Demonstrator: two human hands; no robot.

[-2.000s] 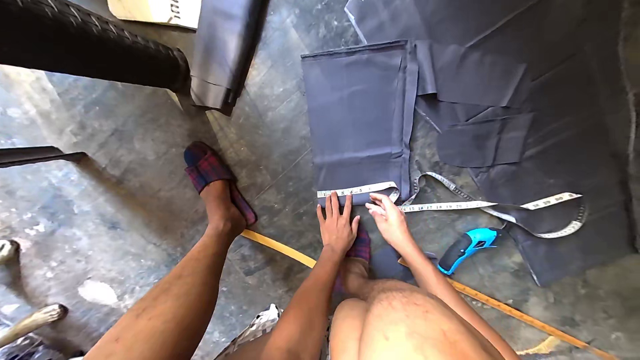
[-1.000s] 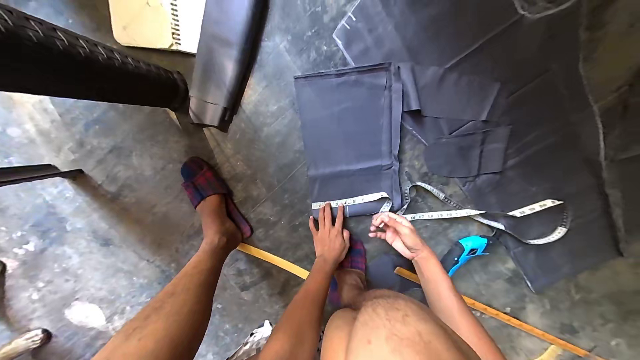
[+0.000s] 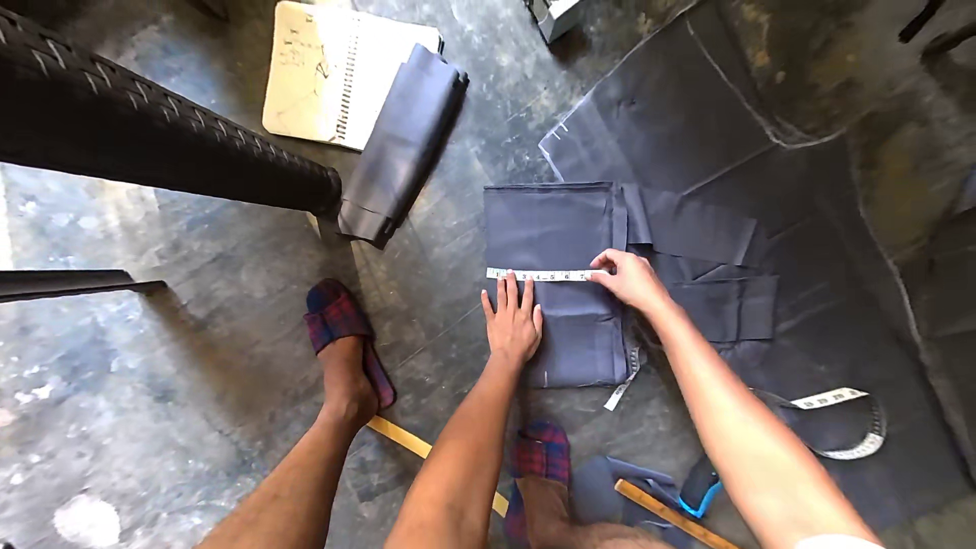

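A white tape measure lies straight across the middle of a folded dark grey cloth on the floor. My left hand is flat on the cloth, fingers spread, with fingertips on the tape near its left end. At the cloth's right edge, my right hand pinches the tape between thumb and fingers. The rest of the tape runs down beside the cloth and loops at the right on a large dark cloth. Smaller folded dark pieces lie just right of the folded cloth.
An open spiral notebook with pencil marks and a rolled dark sheet lie at upper left, near a black furniture leg. Yellow wooden sticks and a blue-and-black tool are near my slippered feet.
Both hands and the tape have moved up the folded cloth, from near its lower edge to its middle. The right hand now pinches the tape at the cloth's right edge.
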